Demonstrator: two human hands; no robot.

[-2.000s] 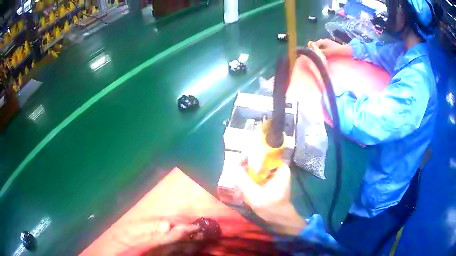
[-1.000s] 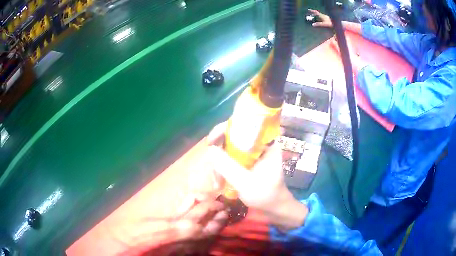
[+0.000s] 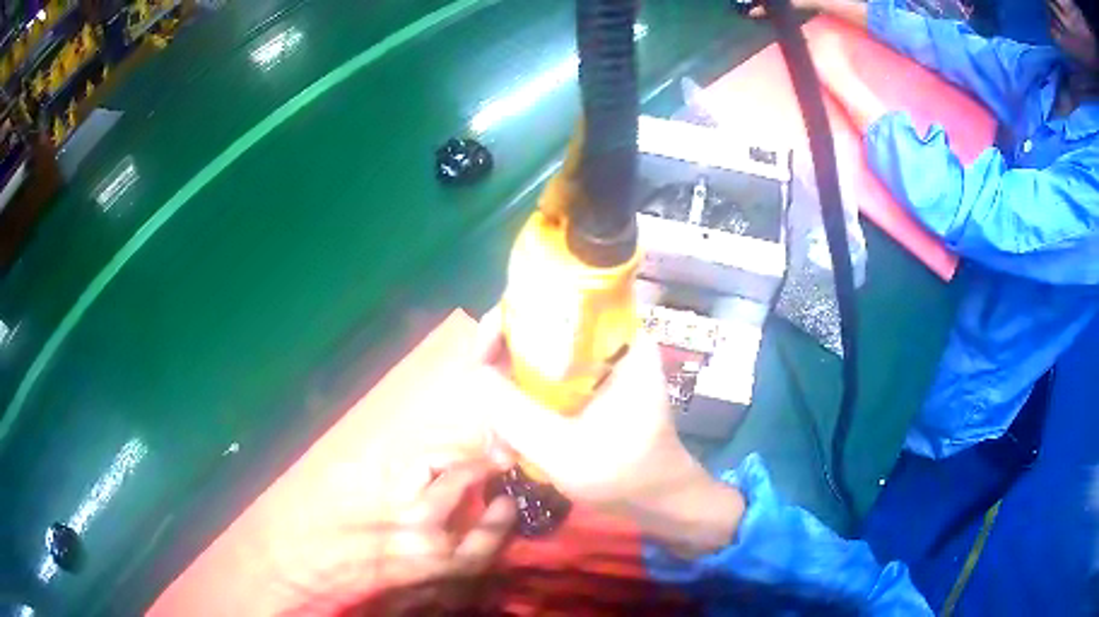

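The yellow-orange electric screwdriver (image 3: 566,307) stands upright over the red-pink mat (image 3: 301,506), with a thick black ribbed hose on top. My right hand (image 3: 615,440) is closed around its lower body. Its tip is down at a small glossy black round unit (image 3: 530,500); my right hand hides the tip itself. My left hand (image 3: 422,524) holds the unit's left side with the fingertips, on the mat. The left hand is overexposed and blends into the mat.
A white screw tray (image 3: 723,374) and a deeper white parts bin (image 3: 711,223) stand right of the driver. Black units lie on the green surface (image 3: 463,160). A clear plastic bag (image 3: 820,295) and a black cable (image 3: 832,217) are right. A neighbour in blue (image 3: 1000,217) works at another mat.
The driver came from over the screw tray to the black unit on the mat and is now slightly further left in view. My left hand stayed at the unit. The neighbour's hand moved away from a far unit.
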